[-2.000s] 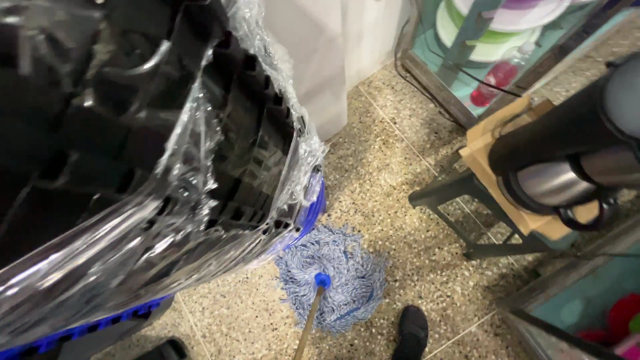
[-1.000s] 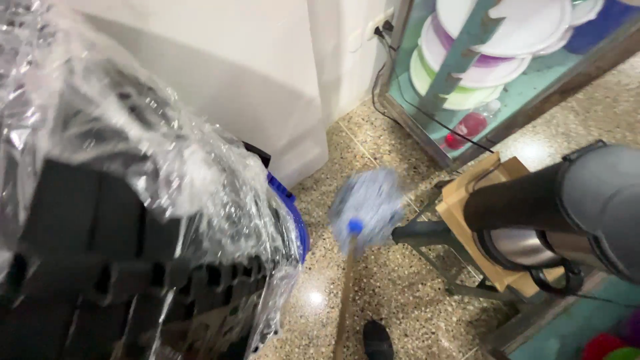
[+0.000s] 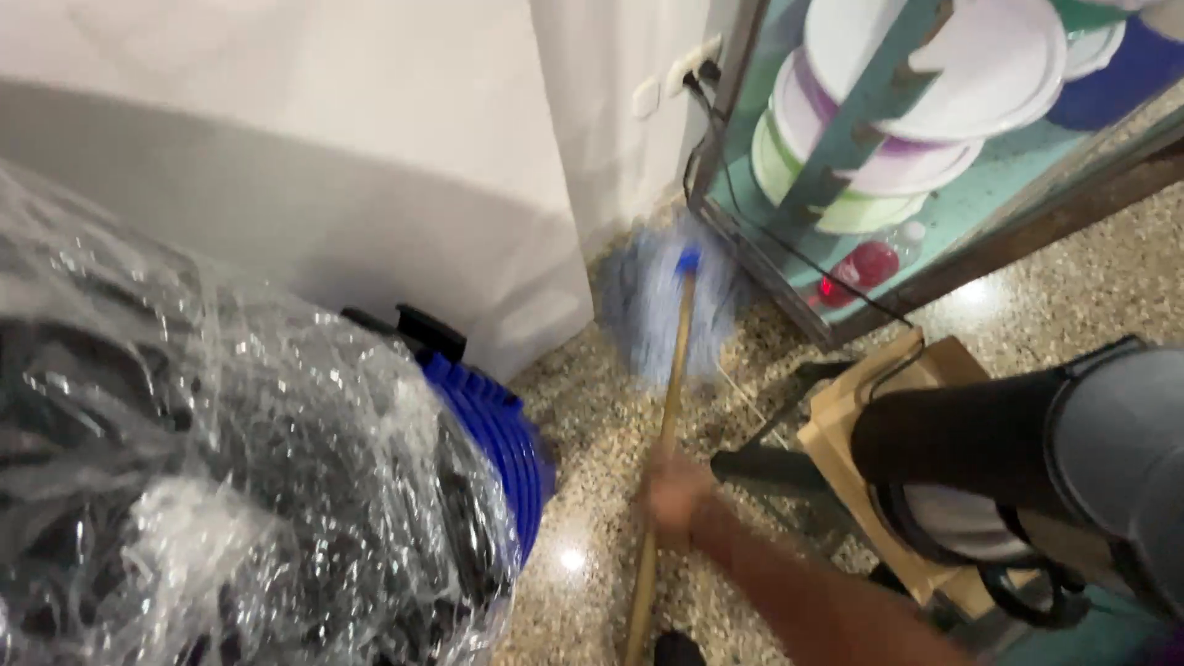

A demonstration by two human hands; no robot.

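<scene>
A string mop head [image 3: 666,305], blue-grey and blurred, lies on the speckled floor in the corner between the white wall and the glass-sided cabinet. Its blue socket [image 3: 689,260] joins a wooden mop handle [image 3: 678,370] that runs down to the bottom edge. My right hand [image 3: 680,499], blurred, is closed around the handle about midway, the forearm coming in from the lower right. My left hand is out of view.
Plastic-wrapped black goods [image 3: 277,481] and blue stacked plastic items [image 3: 504,444] fill the left. At right, a black appliance [image 3: 962,435] sits on a wooden-topped stool [image 3: 832,444]. A cable [image 3: 786,245] runs from the wall socket [image 3: 694,65] past the cabinet [image 3: 814,319] holding plastic lidded containers.
The mop head has moved away across the floor into the corner by the cabinet. My right hand has come into view on the handle. The view has shifted toward the wall.
</scene>
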